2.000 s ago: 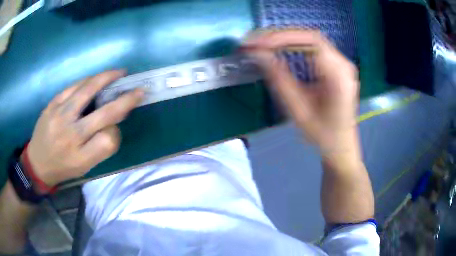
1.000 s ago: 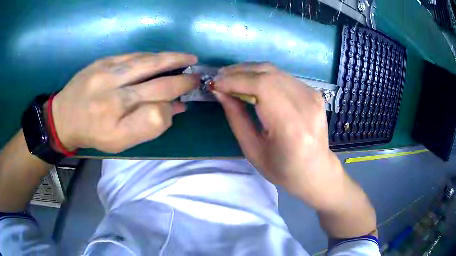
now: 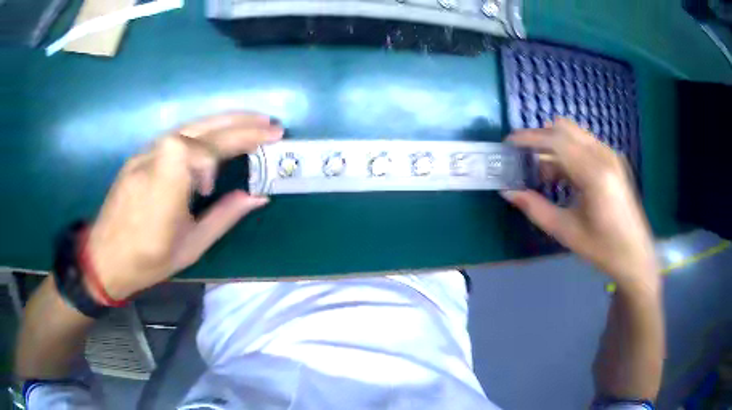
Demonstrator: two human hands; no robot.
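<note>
A pale grey-white six-position strip (image 3: 357, 167) lies level in front of me, with a row of round seats. Silvery or brassy round pieces show in the seats; the right ones are blurred. My left hand (image 3: 180, 192) grips its left end, thumb below and fingers above. My right hand (image 3: 582, 188) grips its right end the same way and partly covers it. Whether a thin brassy tool is in my right hand cannot be told.
A black component tray (image 3: 574, 88) with round pockets is at the right, partly behind my right hand. Stacked strips (image 3: 361, 14) lie at the top. A tan board (image 3: 100, 36) with a thin white strip (image 3: 120, 22) is upper left. A black block (image 3: 706, 156) stands far right.
My hands have moved apart from the strip's left part to its two ends. The whole row of seats is now uncovered. The view has shifted, showing more of the bench's far side.
</note>
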